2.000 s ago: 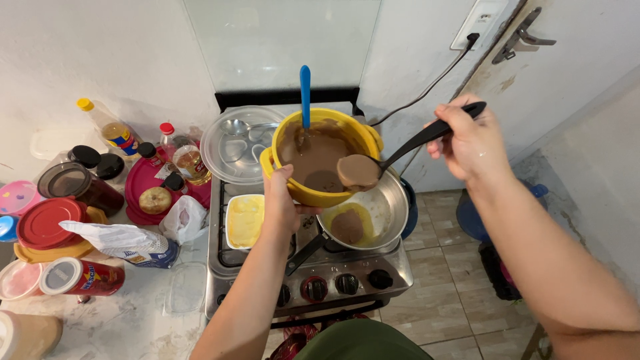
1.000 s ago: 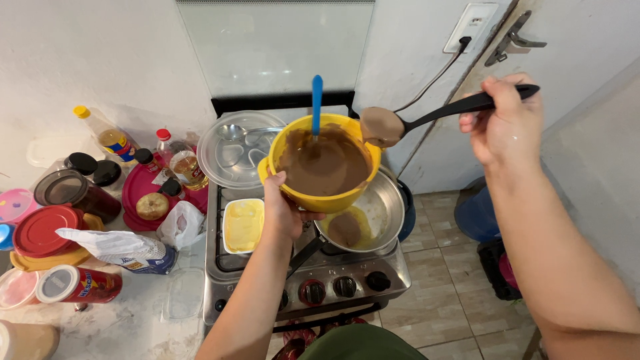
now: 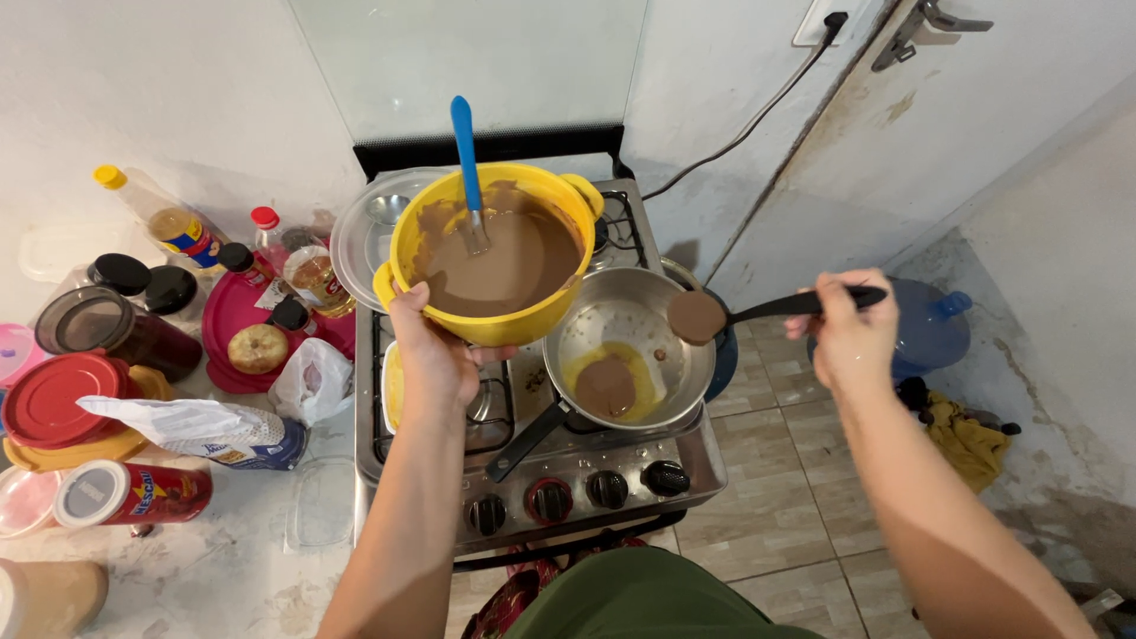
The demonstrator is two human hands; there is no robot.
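Note:
My left hand (image 3: 435,351) holds a yellow pot (image 3: 497,330) by its left handle and underside, tilted a little. Brown batter (image 3: 510,266) fills much of it, and a blue-handled fork (image 3: 466,155) stands in the batter. In my right hand (image 3: 848,328) is a black ladle (image 3: 763,308), its bowl heaped with batter over the right rim of a metal frying pan (image 3: 692,390). The pan sits on the gas stove (image 3: 710,461), with yellow fat and a round pool of brown batter (image 3: 606,387) inside it. The yellow pot hangs above the stove, up and left of the pan.
A clear plastic lid (image 3: 355,240) with a metal spoon lies behind the yellow pot. A tub of yellow spread (image 3: 392,390) is left of the pan. Bottles, jars, an onion (image 3: 257,349) and a chocolate powder can (image 3: 169,493) crowd the counter. A blue water jug (image 3: 927,328) stands on the floor.
The loaded ladle has moved from beside the yellow pot's rim down to the pan's right rim. The yellow pot has shifted left, away from over the pan.

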